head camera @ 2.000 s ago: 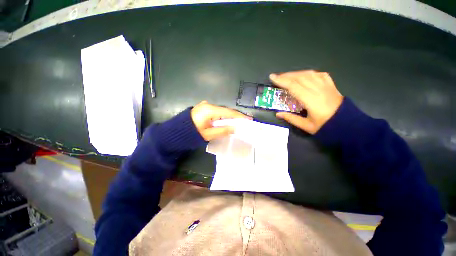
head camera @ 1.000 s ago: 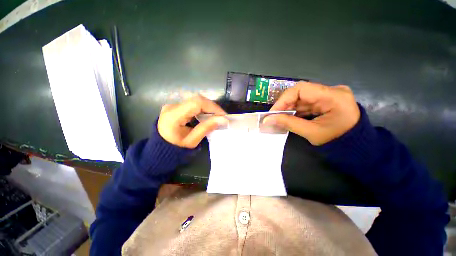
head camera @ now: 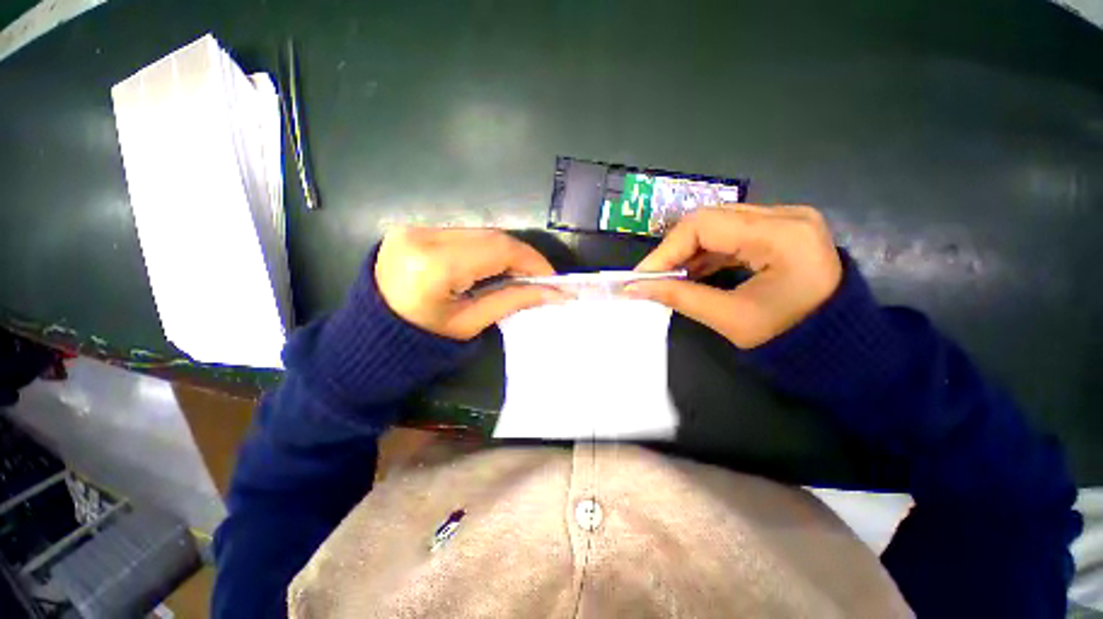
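A white backing sheet point(head camera: 588, 372) hangs between my hands near my body, its upper edge bent over. My left hand point(head camera: 466, 281) pinches the upper left part of the sheet between thumb and fingers. My right hand point(head camera: 750, 272) pinches the upper right part the same way. A black handheld unit point(head camera: 581, 194) lies open face up on the bench just beyond my hands. Its green circuit board point(head camera: 634, 203) shows beside a silvery patterned section, whose near right part is hidden by my right hand.
A thick stack of white sheets point(head camera: 194, 218) lies at the left on the dark green bench point(head camera: 411, 109). A thin tweezers-like stick point(head camera: 299, 133) lies beside the stack. A brown cardboard box point(head camera: 215, 438) and a grey crate are below the bench edge at the left.
My right hand has left the unit and taken hold of the sheet's right side. The sheet was held level, and its upper edge is now bent more sharply between both hands.
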